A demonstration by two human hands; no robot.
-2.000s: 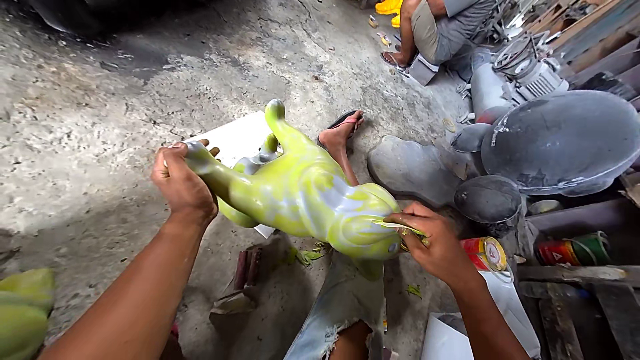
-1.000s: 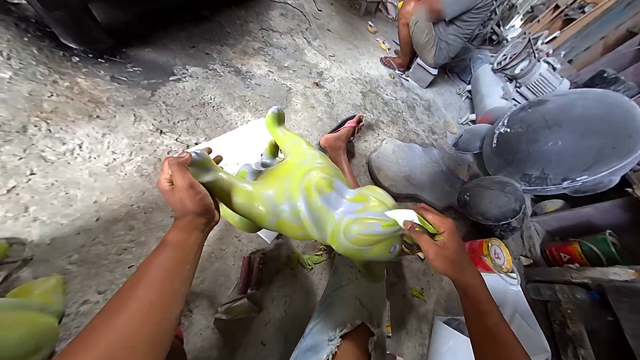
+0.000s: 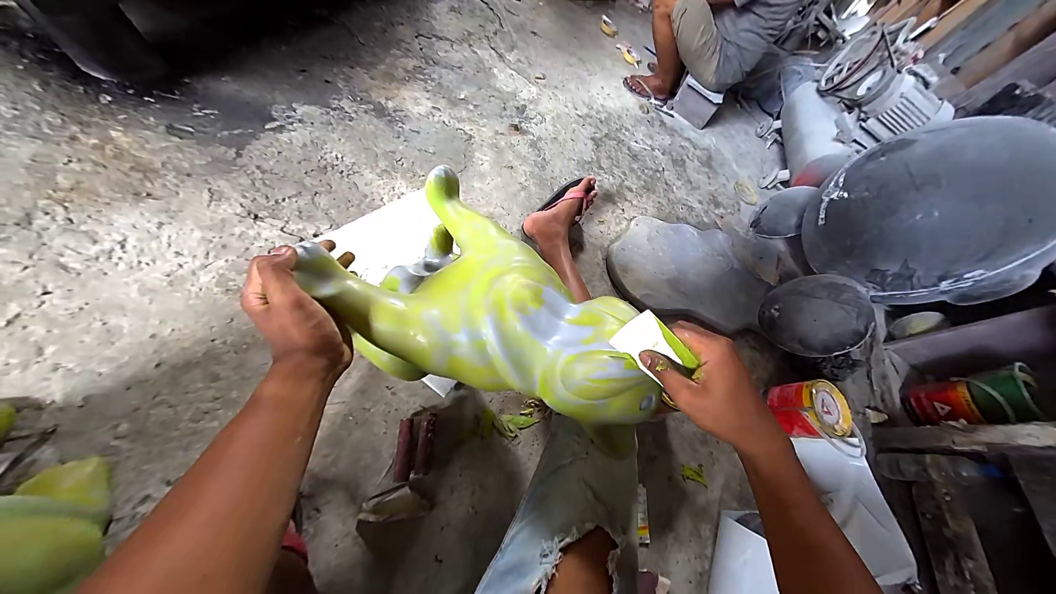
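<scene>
A glossy animal-shaped figure [image 3: 495, 322], mottled yellow-green and grey, lies across above my knee. My left hand [image 3: 301, 305] is closed around the end of one of its legs, on the left. At the head end, my right hand [image 3: 701, 384] pinches a small white card-like piece [image 3: 648, 342] with yellow-green stuff on its edge and underside. That piece is against or just over the figure's head; contact cannot be told. Another leg points up and away from me. A white sheet or board [image 3: 384, 235] shows behind the figure.
Red and yellow tins [image 3: 813, 408] stand at the right, near large grey rounded pieces [image 3: 932, 210]. A seated person [image 3: 714, 41] is at the top right. Yellow-green scraps [image 3: 516, 422] lie on the concrete floor, and a dark block-like object [image 3: 396, 499] is below the figure.
The white piece in my right hand now shows its broad face over the figure's head; two seconds ago it appeared as a thin edge. My left hand keeps its hold on the leg.
</scene>
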